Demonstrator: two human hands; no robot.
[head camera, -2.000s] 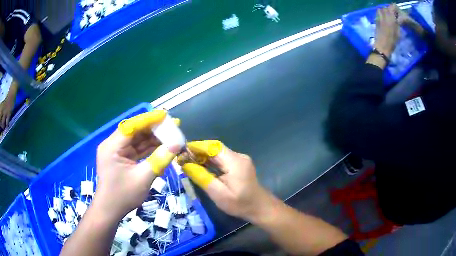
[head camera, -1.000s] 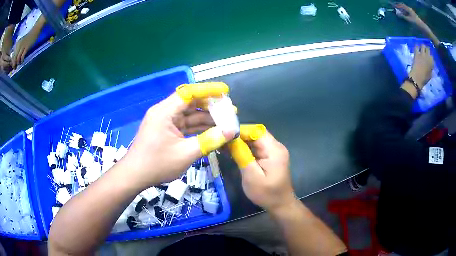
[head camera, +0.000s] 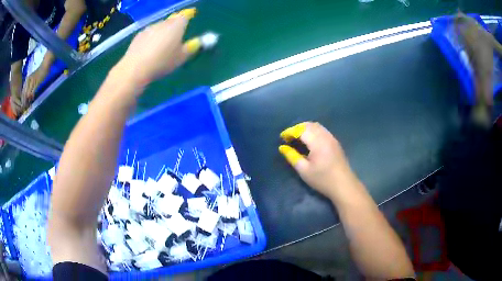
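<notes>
My left hand (head camera: 159, 46), with yellow finger cots, reaches over the green conveyor at the upper left. Its thumb and index finger are spread apart. A small blurred white piece (head camera: 209, 39) is just beyond the thumb tip; whether it touches the thumb is unclear. My right hand (head camera: 322, 159) hovers over the dark worktop, thumb and index finger apart, nothing between them. The blue parts bin (head camera: 220, 134) below holds a heap of white units (head camera: 168, 204) with dark ends and thin leads. My left forearm hides the bin's left side.
A second blue bin (head camera: 6, 219) with pale pieces is at the lower left. A pale rail (head camera: 330, 54) borders the conveyor (head camera: 286, 33). At right, another person's arm (head camera: 478, 55) is over a blue bin (head camera: 448, 49); a red stool (head camera: 421, 233) stands below. Another person's hands (head camera: 33, 82) are at upper left.
My left hand has moved from beside my right hand up and left over the conveyor, and the white piece is now out there. My right hand has moved right, away from it, and its fingers have parted.
</notes>
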